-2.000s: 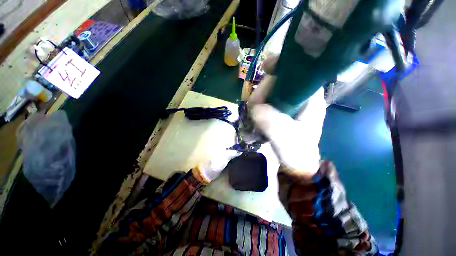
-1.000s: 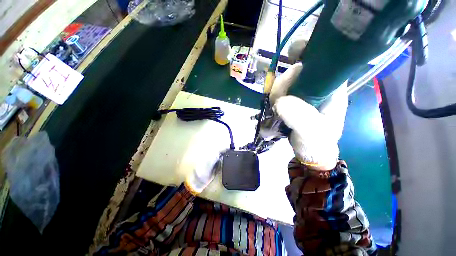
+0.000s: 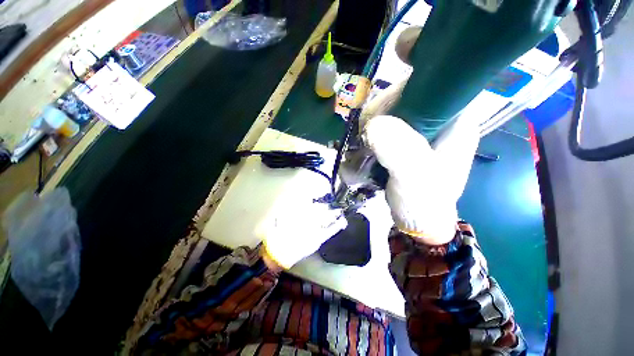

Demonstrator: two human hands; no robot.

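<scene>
The flat black corded unit [image 3: 350, 243] lies on the cream work pad [image 3: 240, 201], its bundled cord [image 3: 290, 159] on the pad beyond it. My left hand [image 3: 299, 226], in a white glove with a yellow cuff edge, is on the unit's left and upper part; its fingertips are near the small parts at the top edge, and its grip is unclear from glare. My right hand [image 3: 417, 174], also gloved, is wrapped round the lower part of the dark green machine head [image 3: 462, 62]. The silvery metal tip assembly [image 3: 358, 170] is left of that hand, over the unit's top edge.
A squeeze bottle [image 3: 325, 75] with a green spout stands behind the pad. A dark green conveyor [image 3: 153, 167] runs at left, with crumpled clear bags [image 3: 45, 243] on it. A white card [image 3: 115, 95] hangs at its far edge. A dark hose [image 3: 578, 132] loops at right.
My left hand has moved right and up, now covering part of the unit that showed a second ago. The green head and my right hand remain over the pad, slightly shifted in view.
</scene>
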